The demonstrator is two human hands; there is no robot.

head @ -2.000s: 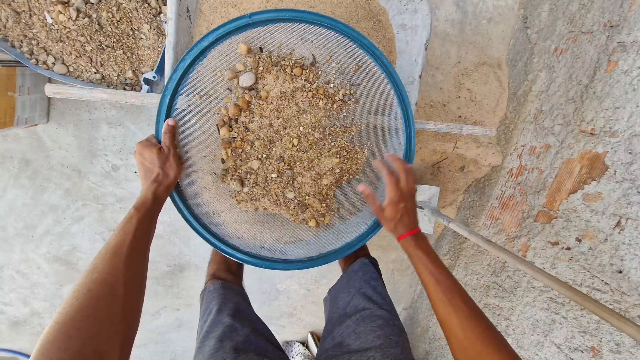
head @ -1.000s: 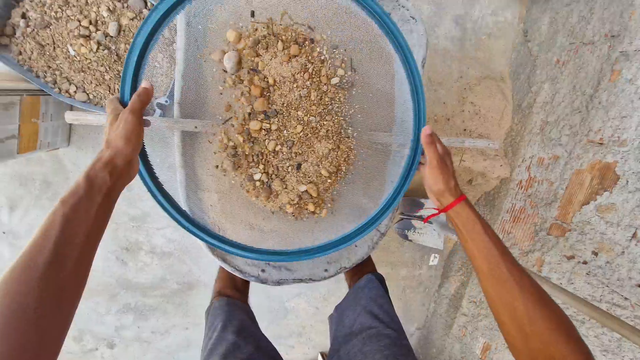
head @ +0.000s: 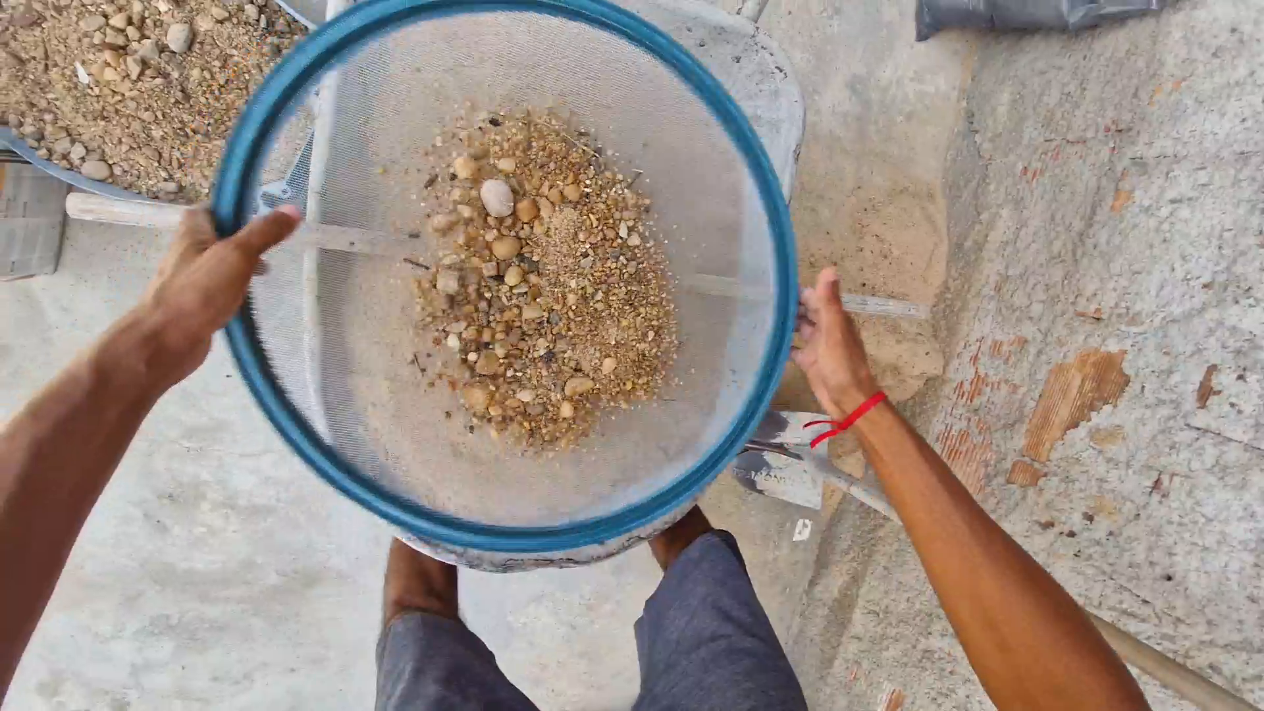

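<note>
A round sieve with a blue rim (head: 513, 538) and fine mesh is held up in front of me. Gravel and small stones (head: 553, 286) lie heaped in the middle of its mesh. My left hand (head: 212, 272) grips the rim at the left, thumb over the top. At the right side my right hand (head: 829, 341), with a red string on the wrist, holds the rim; its fingertips are partly hidden behind it. Under the sieve is a pale tub (head: 775, 99), mostly covered, and a wooden bar (head: 128, 210) crosses beneath the mesh.
Upper left, a wide container of gravel (head: 148, 99) stands beside a box-like object (head: 30, 222). A shovel blade (head: 780, 474) lies below my right hand, its long handle (head: 1165, 671) running to the lower right. A rough wall (head: 1086, 247) borders the right, near a dark bag (head: 1037, 10).
My right hand, off the rim with fingers spread two seconds ago, is now on the sieve's right rim. The gravel on the mesh has shifted into a narrower heap.
</note>
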